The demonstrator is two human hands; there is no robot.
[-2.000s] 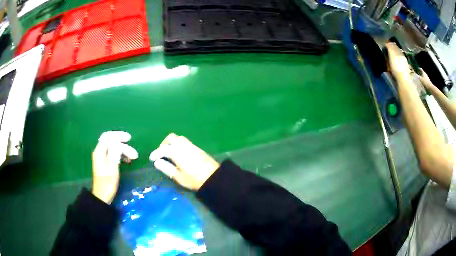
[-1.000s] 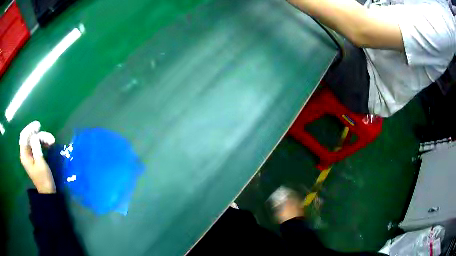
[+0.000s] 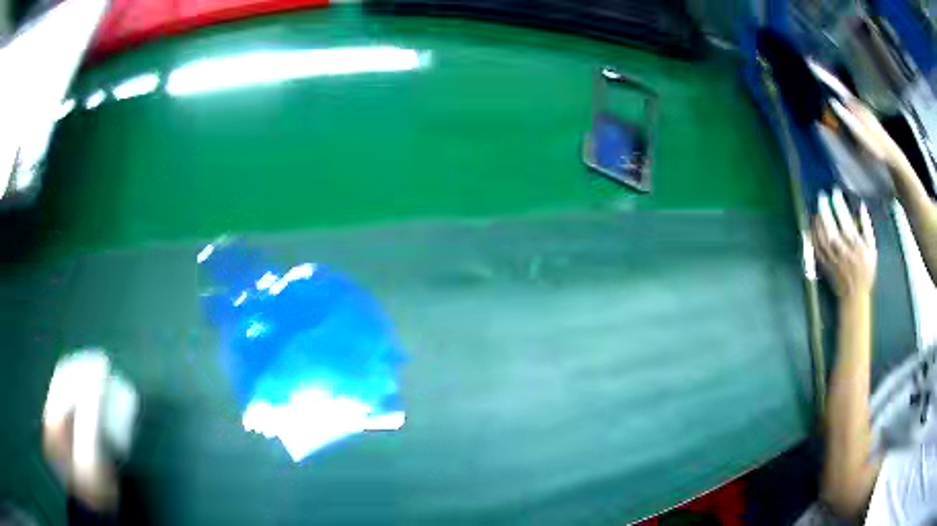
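Observation:
The blue protective film [image 3: 313,344] lies in a crinkled pile on the duller green strip of the mat, its lower edge glaring white. A phone housing [image 3: 621,132] lies alone on the glossy green mat at the upper right, with a blue area at its lower part and an open-looking outline above. My left hand [image 3: 90,421] is at the lower left, left of the film, blurred, with white-covered fingers; whether it holds anything cannot be told. My right hand is not in view.
A red tray [image 3: 205,14] and black trays [image 3: 545,16] stand along the back edge. A white fixture [image 3: 37,77] is at the upper left. At the right, a person's hands [image 3: 847,247] are by the blue machine [image 3: 796,113].
The view has swung back over the bench from the floor and red stool. My right hand, blurred below the bench edge earlier, is out of view. The phone housing now shows on the mat.

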